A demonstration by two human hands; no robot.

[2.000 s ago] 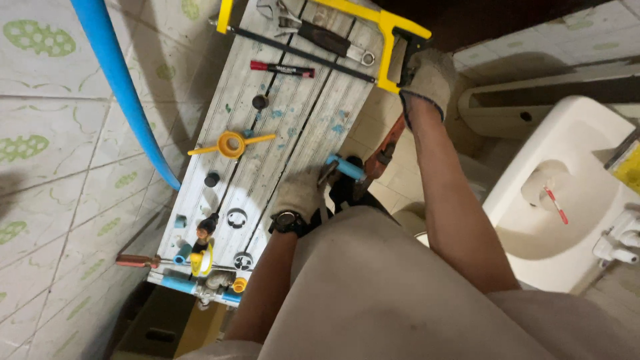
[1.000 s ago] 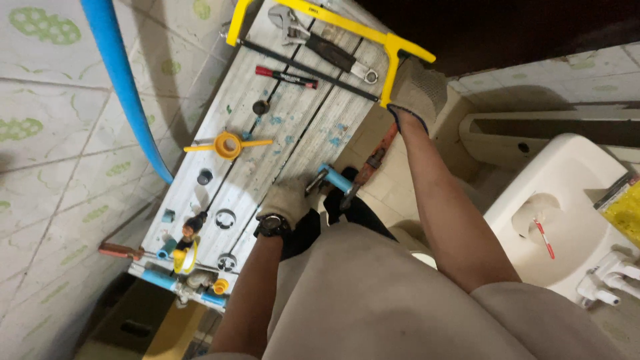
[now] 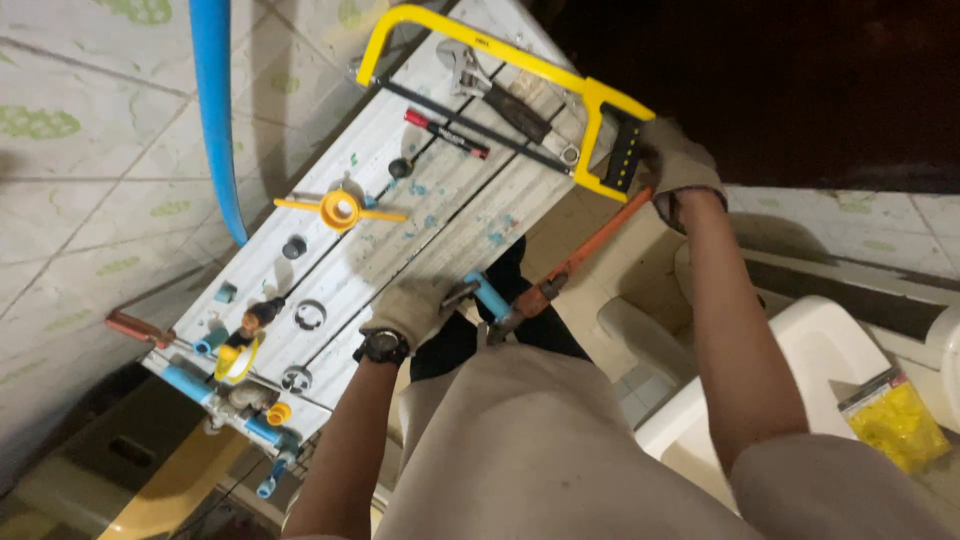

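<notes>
My gloved left hand (image 3: 409, 315) is at the table's near edge, closed on a grey metal tool (image 3: 459, 294) beside a short blue pipe piece (image 3: 490, 295). An orange pipe wrench (image 3: 585, 251) has its jaws at the pipe's lower end; its handle runs up to my gloved right hand (image 3: 682, 161), which appears to grip its end. That hand's fingers are partly hidden behind the handle of a yellow hacksaw (image 3: 480, 45), lying on the white slatted table (image 3: 457, 225). Under the saw lies an adjustable wrench (image 3: 510, 109), near a red-and-black marker (image 3: 446, 135).
A yellow two-handled tool (image 3: 340, 211), black caps (image 3: 400, 167), round dies (image 3: 308, 315), a yellow tape roll (image 3: 237, 361), a screwdriver (image 3: 139, 328) and blue pipe fittings (image 3: 187, 384) lie leftward. A blue hose (image 3: 217, 112) hangs by the wall; a white basin (image 3: 817, 360) stands right.
The blue pipe piece, nearly level two seconds ago, now slopes more steeply. The orange wrench and my right hand have shifted with it, and more of the wrench's handle shows.
</notes>
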